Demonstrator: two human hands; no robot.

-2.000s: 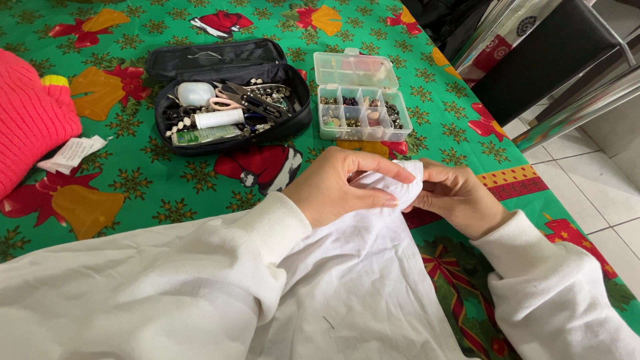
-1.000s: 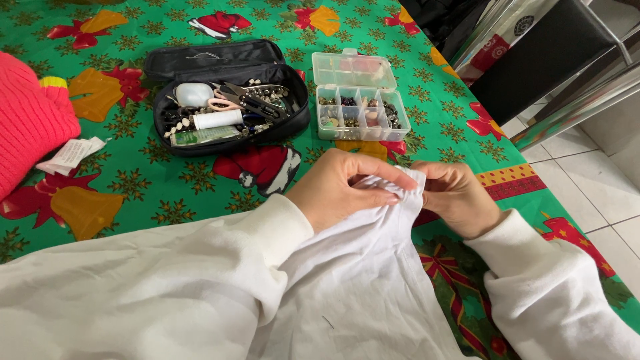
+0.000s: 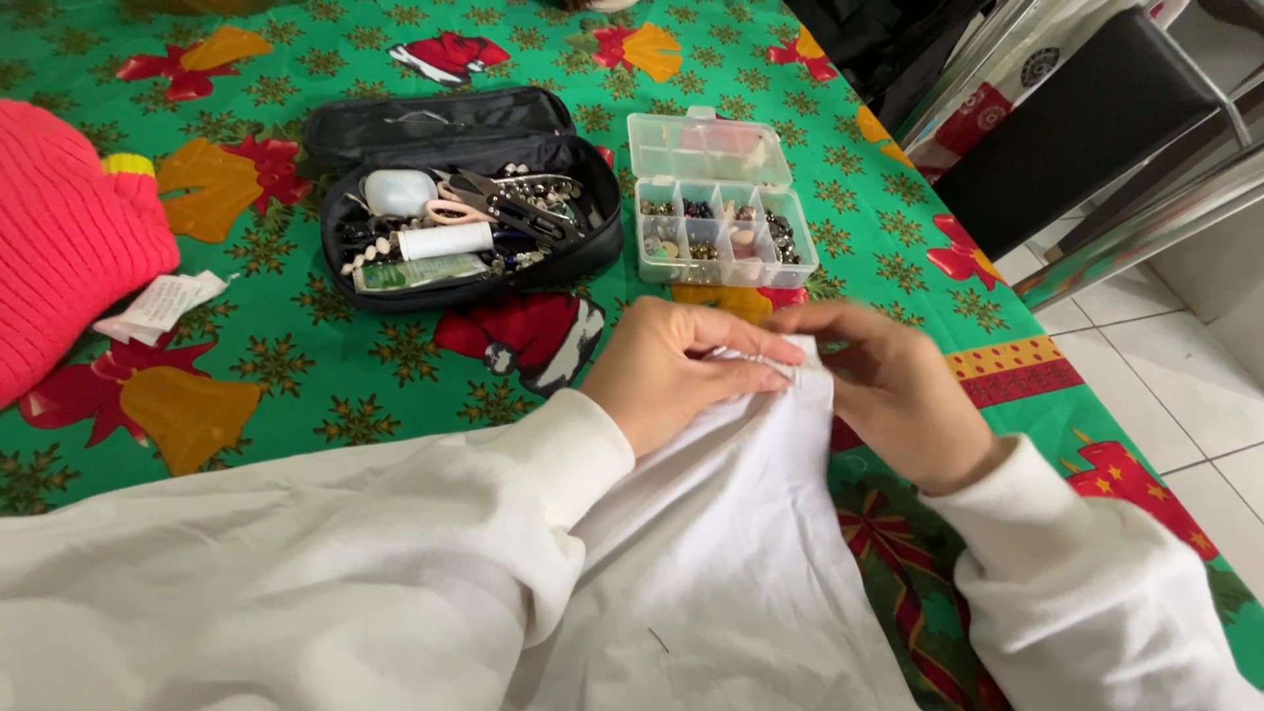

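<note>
White fabric (image 3: 731, 533) spreads over the near part of the table, its gathered edge raised between my hands. My left hand (image 3: 681, 370) pinches that edge between thumb and fingers. My right hand (image 3: 879, 385) is at the fabric's right corner, slightly blurred; its fingertips are partly hidden, so whether they grip the cloth or a small thing cannot be told. A short dark thread or needle-like piece (image 3: 659, 640) lies on the fabric. Beyond my hands stand an open black zip case (image 3: 474, 291) with a white thread spool (image 3: 445, 240) and thread snips (image 3: 513, 205), and an open clear compartment box (image 3: 726, 267) of beads.
A red knitted item (image 3: 79, 237) with a white tag (image 3: 163, 306) lies at the left. The Christmas-patterned tablecloth (image 3: 365, 370) covers the table, whose right edge runs beside my right arm. A black chair (image 3: 1086, 118) with metal tubing stands past that edge, over a tiled floor.
My right hand's fingers have shifted and spread at the fabric corner, where they were closer together a second ago. The left hand keeps its pinch in nearly the same place.
</note>
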